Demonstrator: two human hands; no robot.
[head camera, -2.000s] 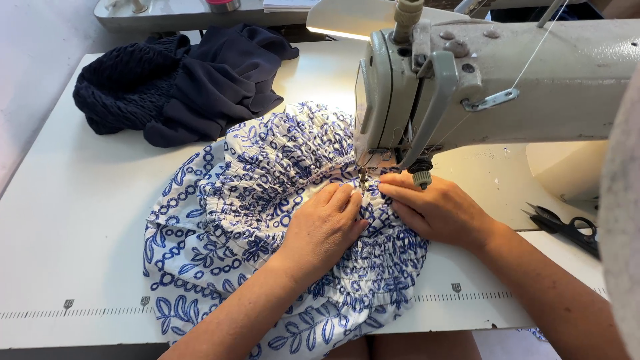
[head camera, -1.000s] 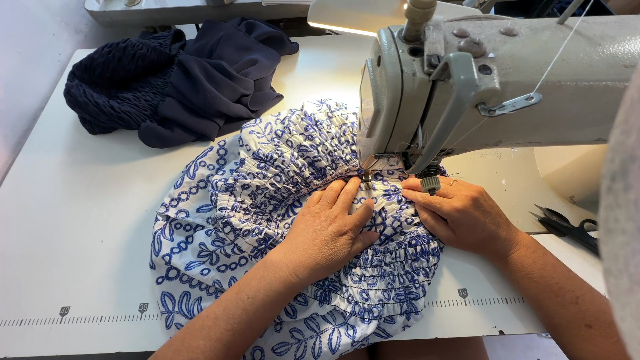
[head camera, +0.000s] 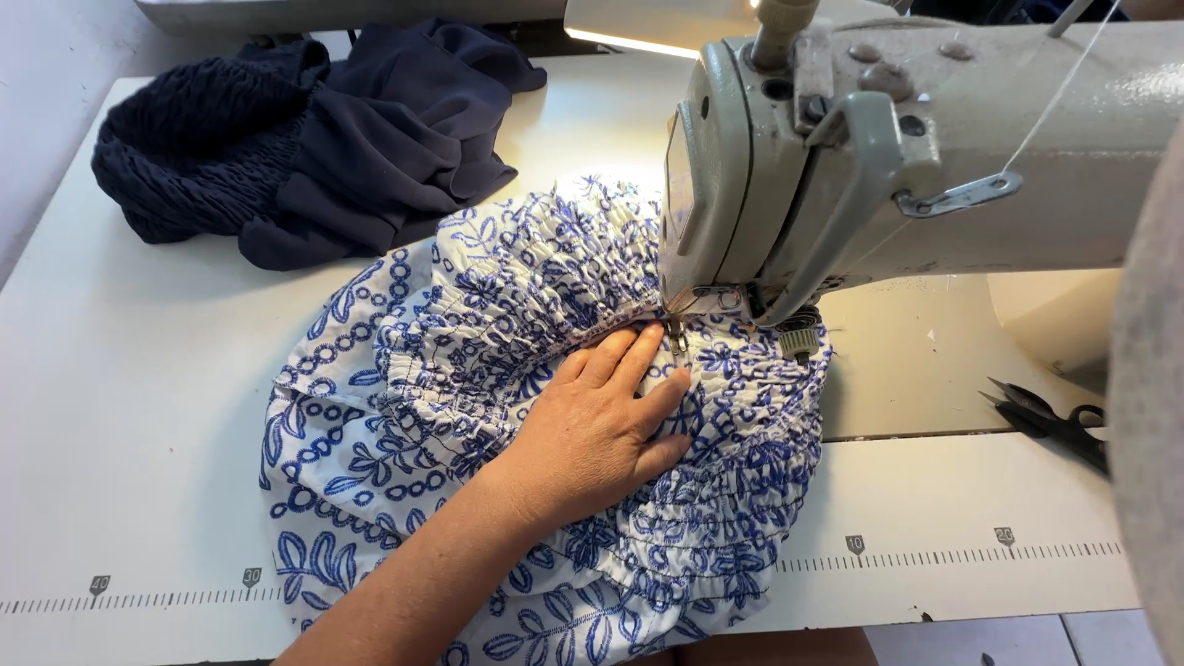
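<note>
A gathered white garment with blue embroidery [head camera: 370, 481] lies bunched under the head of a sewing machine [head camera: 740, 166]. My left hand [head camera: 597, 425] rests flat on it, fingers spread, the fingertips just left of the presser foot [head camera: 678, 338]. The foot sits on the fabric, near a gathered seam. No grip on the cloth by this hand can be seen. My right hand is out of the picture. White thread runs from above through a metal thread guide [head camera: 967, 196] on the machine's arm.
A dark navy gathered garment [head camera: 388, 139] is heaped at the back left of the white table [head camera: 120, 444]. Black thread snips or scissors [head camera: 1045, 412] lie to the right, beyond the machine bed. A measuring scale runs along the table's front. A pale blurred shape blocks the right edge.
My right hand, which lay on the fabric right of the presser foot, has left the view. My left hand stays on the cloth, its fingers now more spread.
</note>
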